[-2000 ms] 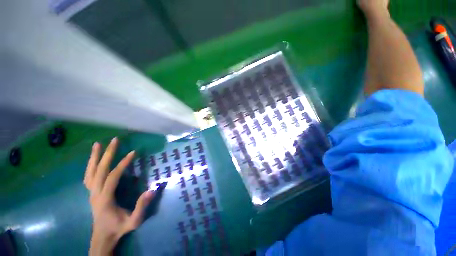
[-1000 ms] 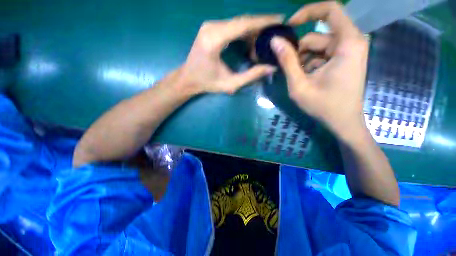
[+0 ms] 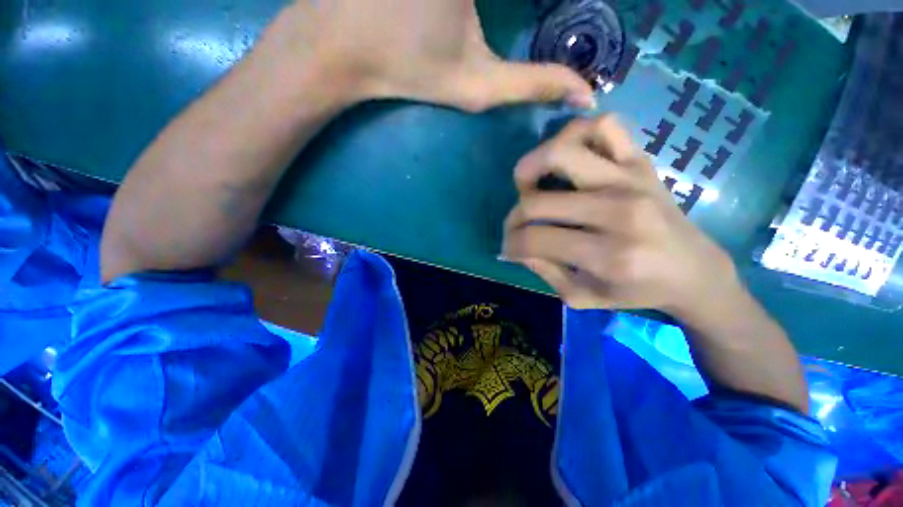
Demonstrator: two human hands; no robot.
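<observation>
A round black unit (image 3: 579, 45) with shiny rings and a bright centre shows at the top, just beyond my left thumb tip. My left hand (image 3: 426, 50) is cut off by the top edge; its thumb stretches right, and its other fingers are mostly out of view. I cannot tell if it touches the unit. My right hand (image 3: 604, 213) is just below, fingers curled and blurred, close to the left thumb tip. Whether it pinches a small piece is hidden. The pale sheet with rows of dark die-cut pieces (image 3: 708, 124) lies right of the unit.
The silvery sheet stack with denser dark rows (image 3: 842, 223) lies at the right on the green bench (image 3: 406, 183). The pale post's base (image 3: 837, 8) is at the top right edge. The near bench edge runs just before my blue smock (image 3: 347, 396).
The black unit was between both hands and now shows beyond the left thumb. My right hand has dropped lower and curled. The view has shifted, so the left hand is cut off.
</observation>
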